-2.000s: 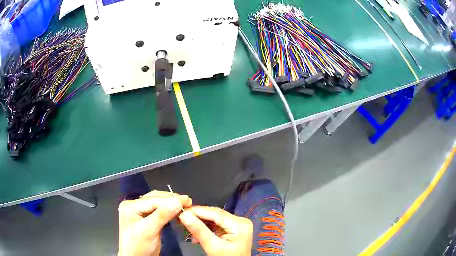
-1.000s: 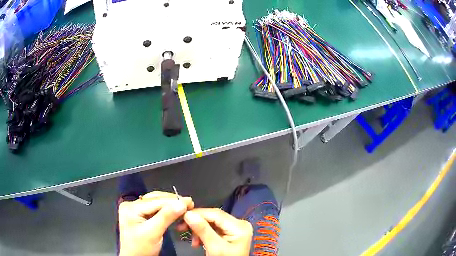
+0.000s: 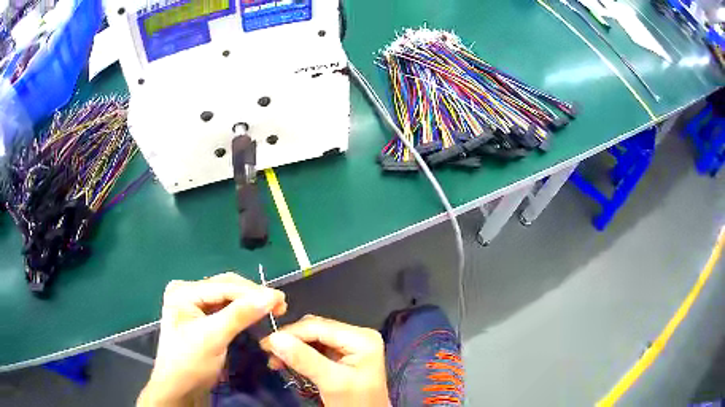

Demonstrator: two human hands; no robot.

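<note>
My left hand (image 3: 211,322) pinches light-coloured lead wires (image 3: 272,319) between thumb and forefinger. A short end with a silvery tip points up above the fingers, below the twisting head. My right hand (image 3: 330,354) pinches the same wires just below and to the right. More thin coloured wires of the harness (image 3: 300,387) show under my right hand; the rest, with any housing, is hidden. The black twisting head (image 3: 250,203) projects from the white wire-twisting machine (image 3: 238,87) above my hands, with nothing visible at its tip.
A harness pile (image 3: 469,103) lies right of the machine, a darker pile (image 3: 60,191) left. A blue bin (image 3: 60,63) stands behind the left pile. A grey cable (image 3: 433,179) hangs over the table edge. Yellow tape (image 3: 288,222) runs below the head. Blue stools (image 3: 612,179) stand at right.
The view has tilted up, showing the machine's display and keypad. Both hands have moved up to the table's front edge, a little further apart, with more wire showing between them.
</note>
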